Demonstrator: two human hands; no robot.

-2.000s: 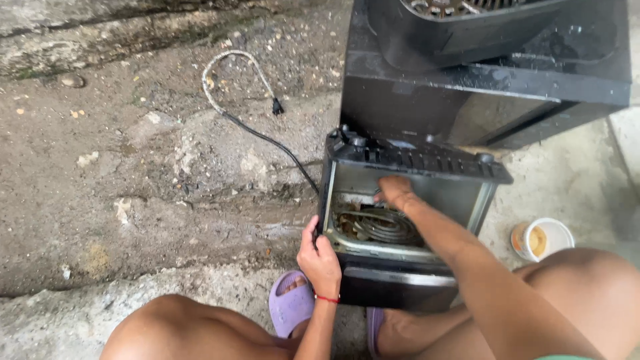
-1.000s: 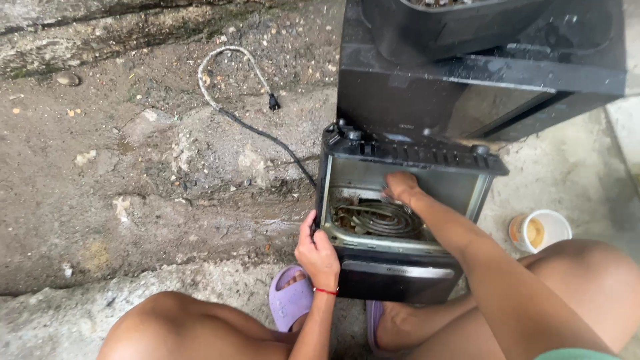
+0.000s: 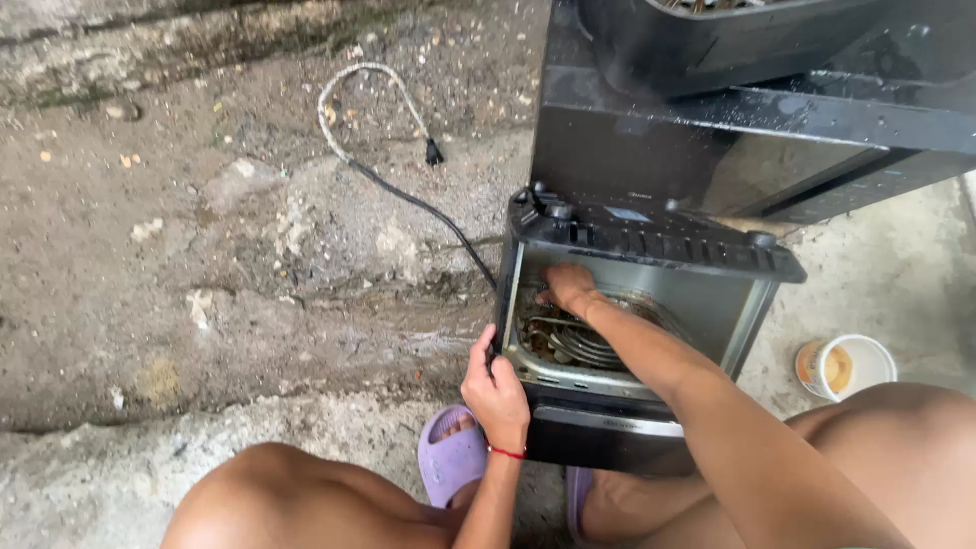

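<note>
A black appliance housing (image 3: 656,255) with an uncovered metal cavity rests between my feet, tilted toward me. Inside it lies a coiled metal heating element (image 3: 583,347) with brownish grime around it. My left hand (image 3: 496,396), with a red cord at the wrist, grips the housing's left side edge. My right hand (image 3: 568,286) reaches into the upper left of the cavity; its fingertips are partly hidden, and whether they hold something cannot be told. A power cord (image 3: 396,191) with a black plug (image 3: 433,152) runs from the housing's left side over the ground.
A large black appliance (image 3: 625,152) stands just beyond the housing, with a black basin-like part (image 3: 724,46) on top. At the right, a white plastic tub (image 3: 873,370) sits on the concrete. Rough, uneven ground (image 3: 229,229) spreads out at the left. Purple slippers (image 3: 450,465) are on my feet.
My right hand has moved left inside the cavity, from near its upper middle to its upper left corner. My left hand stays on the housing's side.
</note>
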